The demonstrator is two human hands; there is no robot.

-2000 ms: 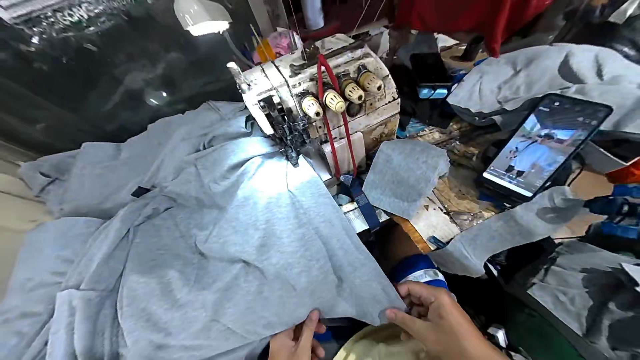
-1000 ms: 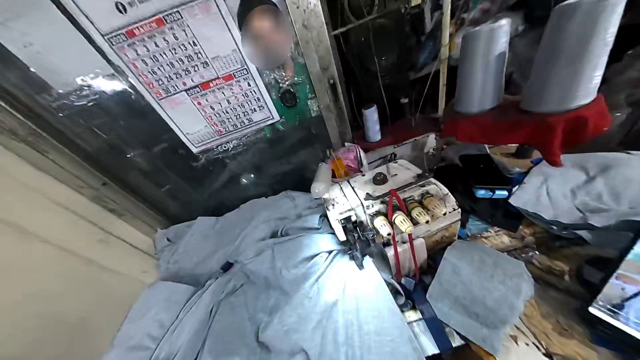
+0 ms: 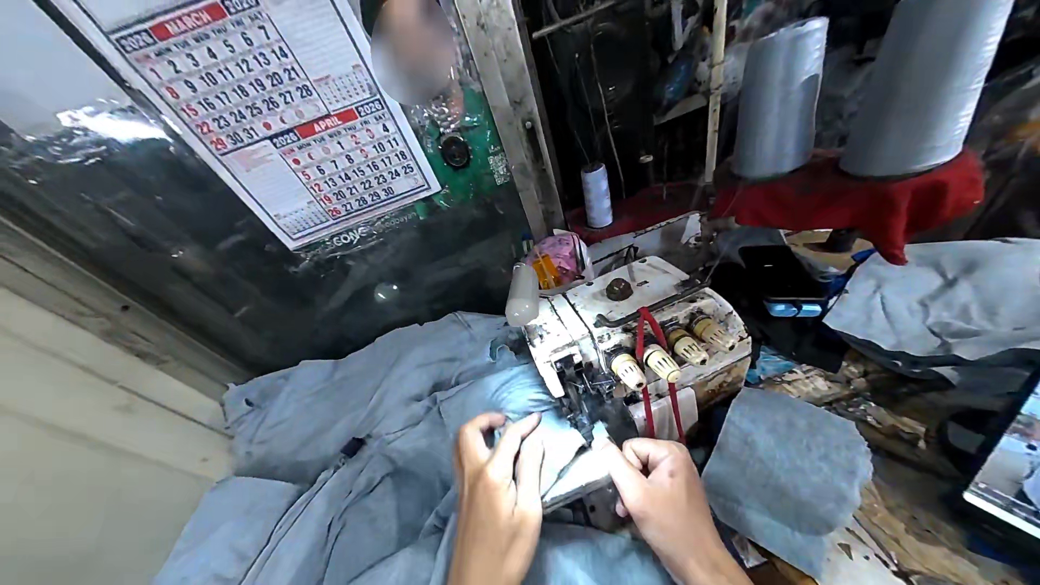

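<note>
A worn white overlock sewing machine [image 3: 650, 325] stands in front of me, its lamp light falling on the needle area. Light grey-blue knit fabric [image 3: 366, 487] runs up to its presser foot and spreads over the left side. My left hand [image 3: 500, 479] lies on the fabric just left of the foot, fingers bent and pressing it. Close to the foot on the right, my right hand [image 3: 666, 487] pinches the fabric edge between thumb and fingers. Red cords hang over the tension dials [image 3: 662, 363]. The needle tip is hidden among dark machine parts.
A cut grey fabric piece [image 3: 784, 471] lies right of the machine. A lit phone [image 3: 1011, 463] stands at the right edge. Large thread cones [image 3: 780, 97] sit on red cloth [image 3: 861, 203] behind. A calendar [image 3: 284, 114] hangs on the dark panel at the left, and more grey fabric [image 3: 951, 301] lies back right.
Both hands, at the fabric's near edge two seconds ago and out of view one second ago, are now beside the presser foot. The view has swung up and left since the first frame.
</note>
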